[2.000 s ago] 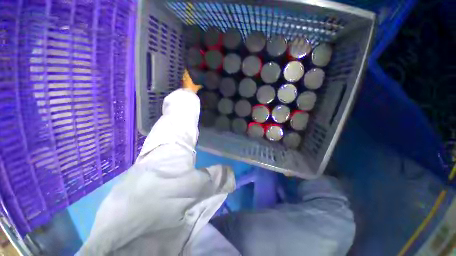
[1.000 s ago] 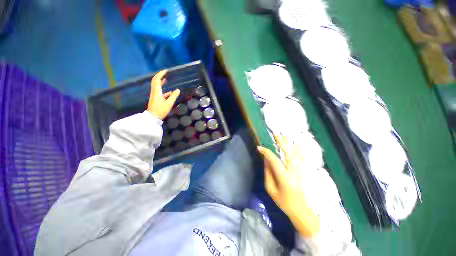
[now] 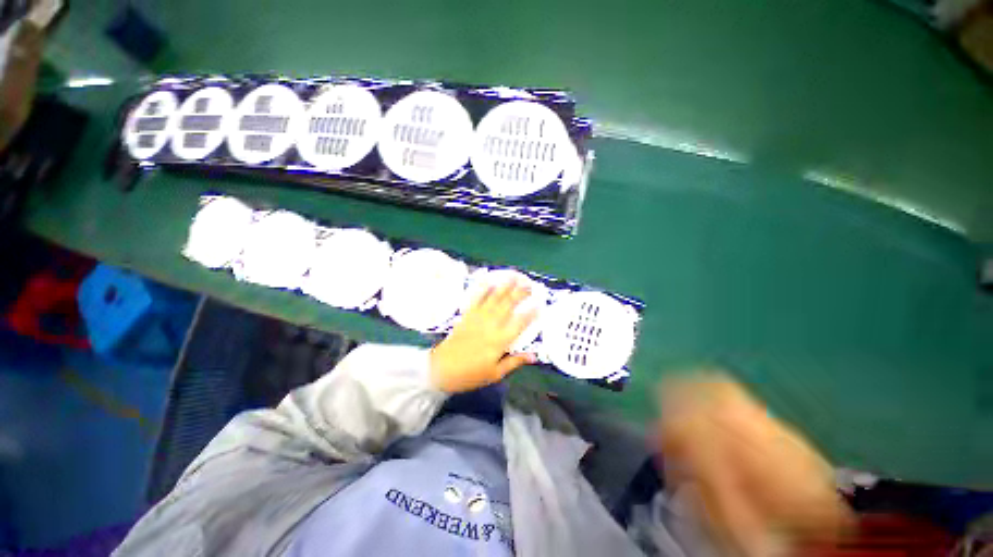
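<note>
A label strip (image 3: 425, 289) lies on the green bench near its front edge. It has a row of white circles on black; the rightmost circle shows short dark bars, the others look plain white or overexposed. My left hand (image 3: 485, 337) rests on the strip at the circle beside the rightmost one, fingers extended and thumb apart, with nothing visible held. My right hand (image 3: 751, 468) is strongly blurred at the lower right, away from the strip; whether it holds anything cannot be told. A thicker stack of label strips (image 3: 427, 135) lies farther back, its circles showing dark bars.
The green bench (image 3: 762, 261) spans the view. A blue stool (image 3: 118, 310) and something red stand on the blue floor at lower left. A dark slatted crate (image 3: 234, 364) is beside the bench, partly behind my sleeve. A blurred person's arm shows at the upper left edge.
The view has turned from the crates to the bench. My left hand has moved from the grey crate onto the near strip. My right hand has left the strip and is off to the right.
</note>
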